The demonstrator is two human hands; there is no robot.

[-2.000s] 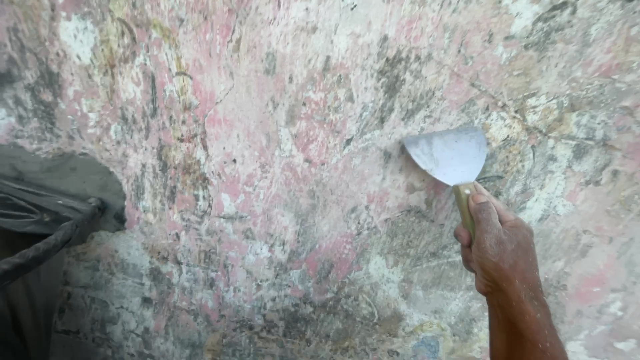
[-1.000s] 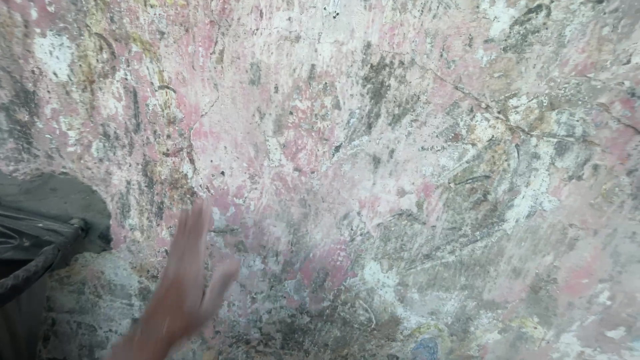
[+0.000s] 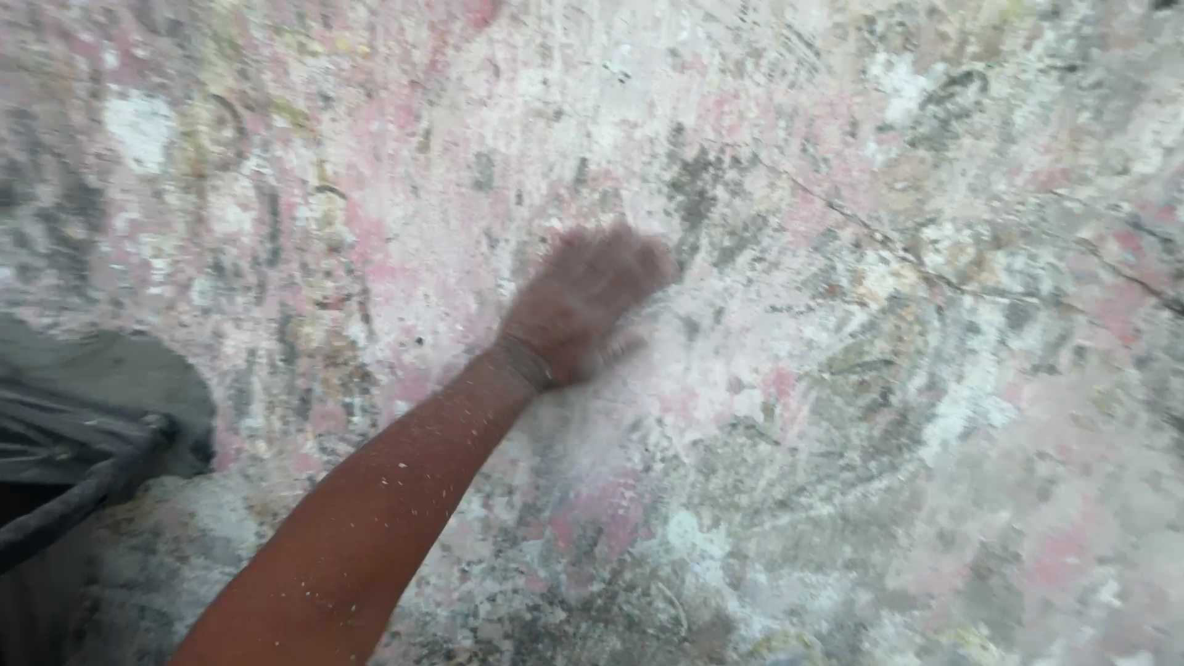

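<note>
My left hand (image 3: 592,301), blurred, lies against or just off the scraped wall (image 3: 814,416), a little above the middle of the view. Its palm faces the wall and nothing shows in it. Small pale flakes speckle the forearm, which reaches in from the bottom left. The wall has worn patches of pink, white, grey and yellowish paint or plaster. My right hand is out of view, and so is the putty knife.
At the left edge is an area of smooth grey plaster (image 3: 102,361). Beside it are a dark plastic sheet (image 3: 65,439) and a dark rod or tube (image 3: 83,490). Thin cracks (image 3: 860,222) run across the wall at the upper right.
My right hand, which held the putty knife by its handle against the wall, has left the view. My left hand has come in from the bottom left and moved up and to the right.
</note>
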